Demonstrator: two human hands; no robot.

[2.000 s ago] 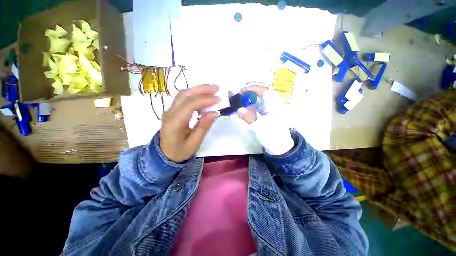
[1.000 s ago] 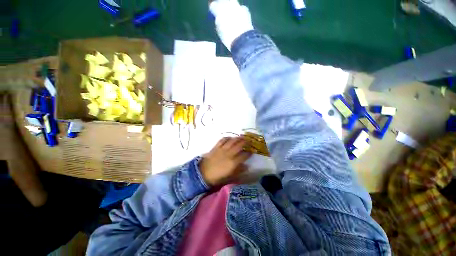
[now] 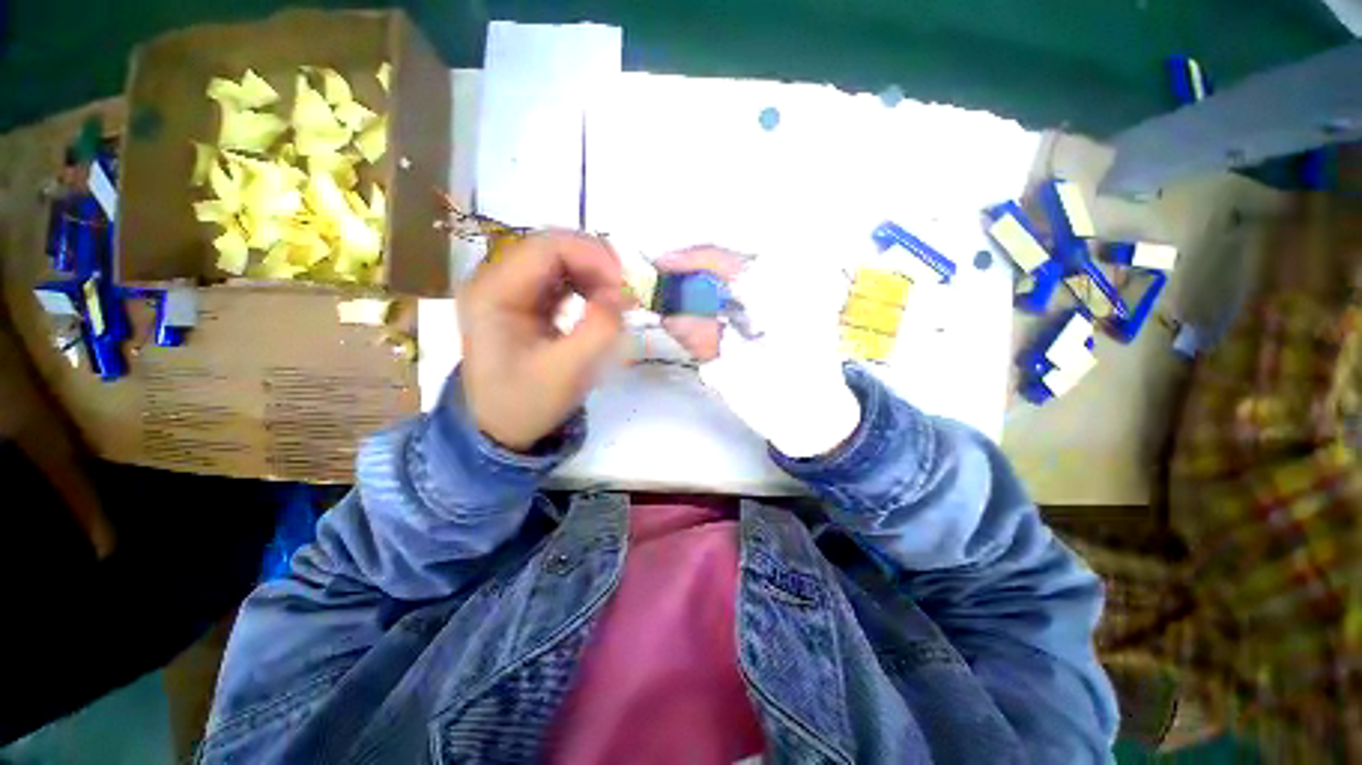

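Observation:
My right hand (image 3: 784, 366), in a white glove, holds a dark blue battery pack (image 3: 695, 293) over the white sheet (image 3: 702, 150). My bare left hand (image 3: 538, 336) is at the pack's left end, thumb and fingers bent together and blurred. A pale yellow piece (image 3: 639, 278) shows at its fingertips; whether they grip it is unclear. Thin dark wires show below the pack. A flat amber piece (image 3: 877, 314) and a blue pack (image 3: 914, 251) lie on the sheet to the right. The wired amber bundle (image 3: 502, 242) is mostly hidden behind my left hand.
A brown box (image 3: 421, 165) of pale yellow scraps stands at left, beside a white card (image 3: 548, 127). Blue packs (image 3: 105, 307) lie at far left, more (image 3: 1078, 284) at right. A grey arm (image 3: 1240, 127) crosses the upper right. People sit on both sides.
My right hand has come back from the far green surface and now holds a blue pack. My left hand has left the amber piece, which lies farther right. The camera view has shifted.

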